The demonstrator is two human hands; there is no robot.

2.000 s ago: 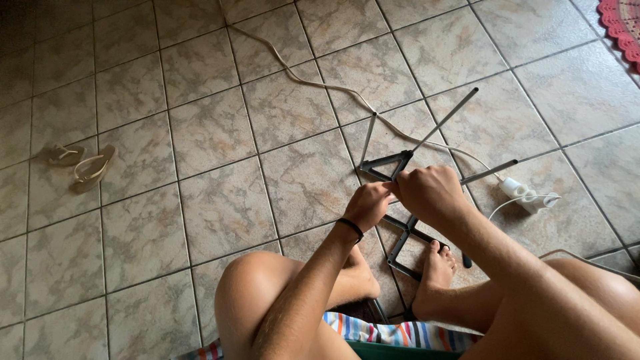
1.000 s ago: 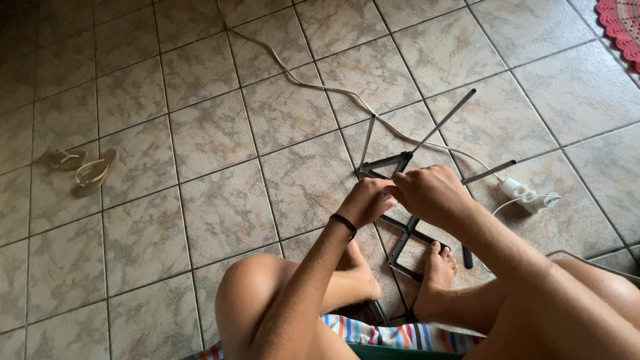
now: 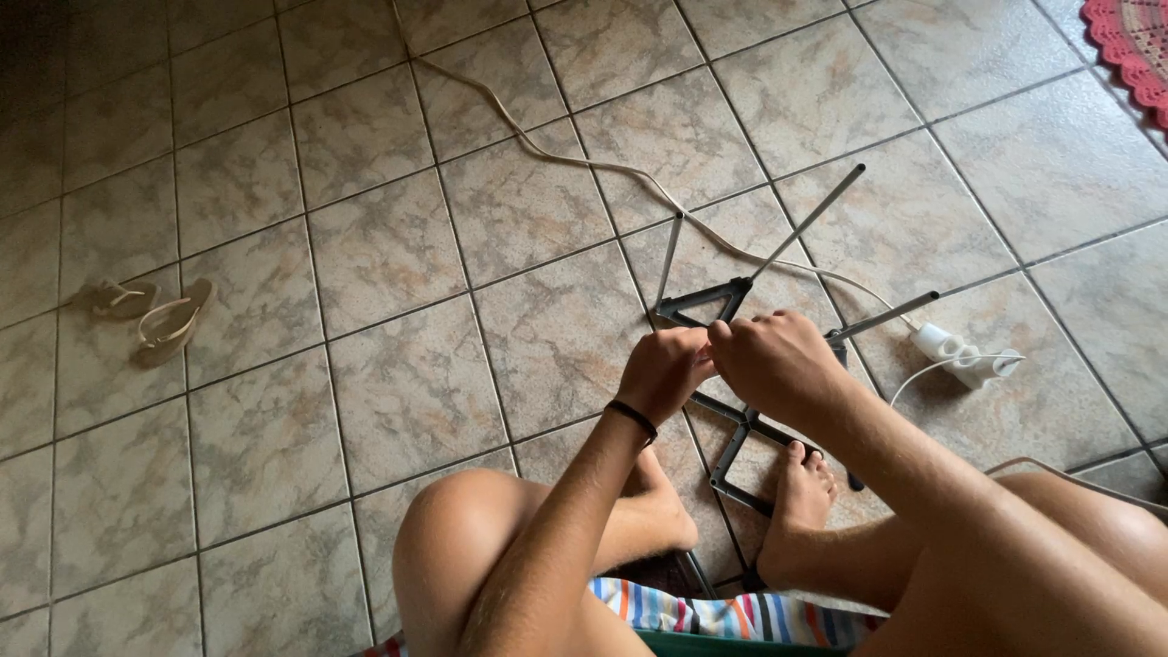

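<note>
A black frame (image 3: 748, 418) of angular plastic pieces, with several thin metal tubes (image 3: 808, 224) rising from it, stands on the tiled floor by my bare feet. Above its middle, my left hand (image 3: 666, 370), with a black band at the wrist, has its fingers curled close together. My right hand (image 3: 771, 360) meets it at the fingertips, its fingers bent too. Whatever lies between the fingertips is hidden, so I cannot tell whether they grip a part of the frame or a small piece. My right foot (image 3: 803, 493) rests against the lower part of the frame.
A white power strip (image 3: 967, 356) lies right of the frame, its pale cable (image 3: 630, 171) running across the floor behind the tubes. Sandals (image 3: 173, 324) are at the far left. A red crocheted rug (image 3: 1131, 55) shows at the top right corner. Striped cloth (image 3: 693, 607) lies beneath my legs.
</note>
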